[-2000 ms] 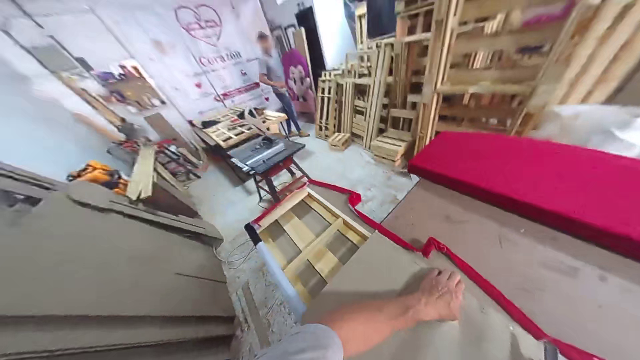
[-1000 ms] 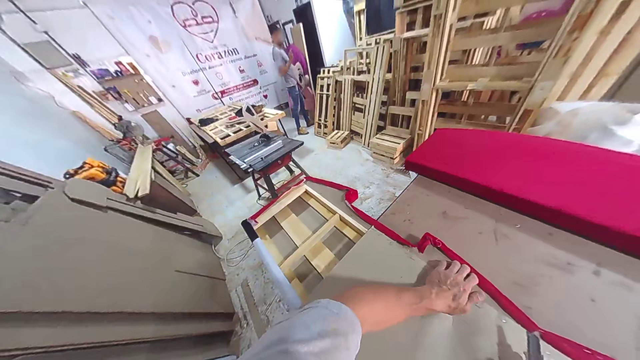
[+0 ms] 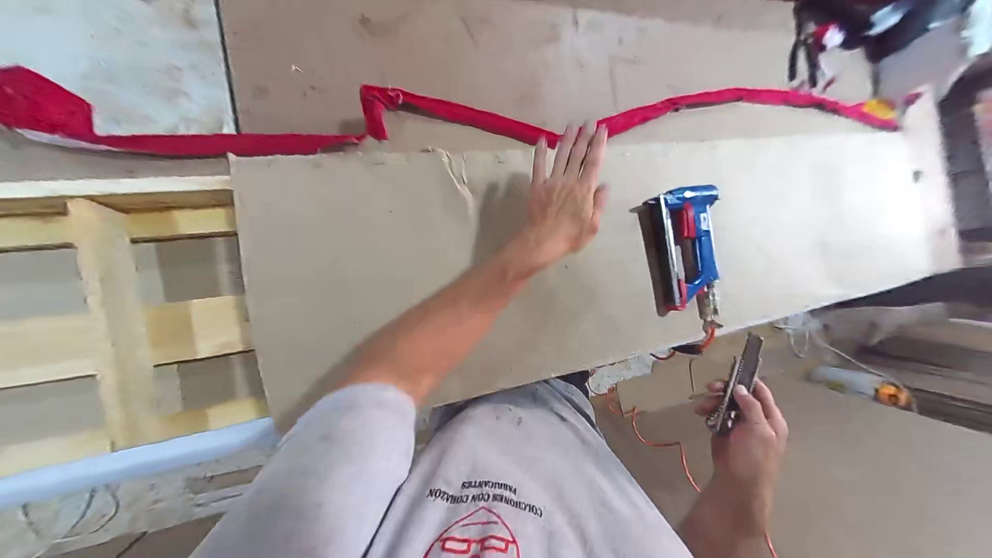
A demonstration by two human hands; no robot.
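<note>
My left hand (image 3: 567,203) lies spread on a sheet of cardboard (image 3: 372,256), its fingertips touching a narrow strip of red fabric (image 3: 465,116). The strip runs along the far edge of the sheet, with a fold left of my hand. To the right of that hand a blue pneumatic stapler (image 3: 701,240) rests on its side on the cardboard, joined to an orange air hose (image 3: 709,339). Low at the right, my right hand (image 3: 748,418) grips a dark strip of staples (image 3: 744,376), held off the near edge of the cardboard.
A wooden slatted frame (image 3: 101,310) adjoins the cardboard on the left, with a pale blue-white edge along its near side. The orange hose hangs down near my right arm. More brown board (image 3: 876,473) lies at the lower right, with a clear and orange object on it.
The view has swung far down onto the cardboard. My left hand, curled on the board near the red strip before, now lies flat with fingers extended. My right hand and the stapler have come into view.
</note>
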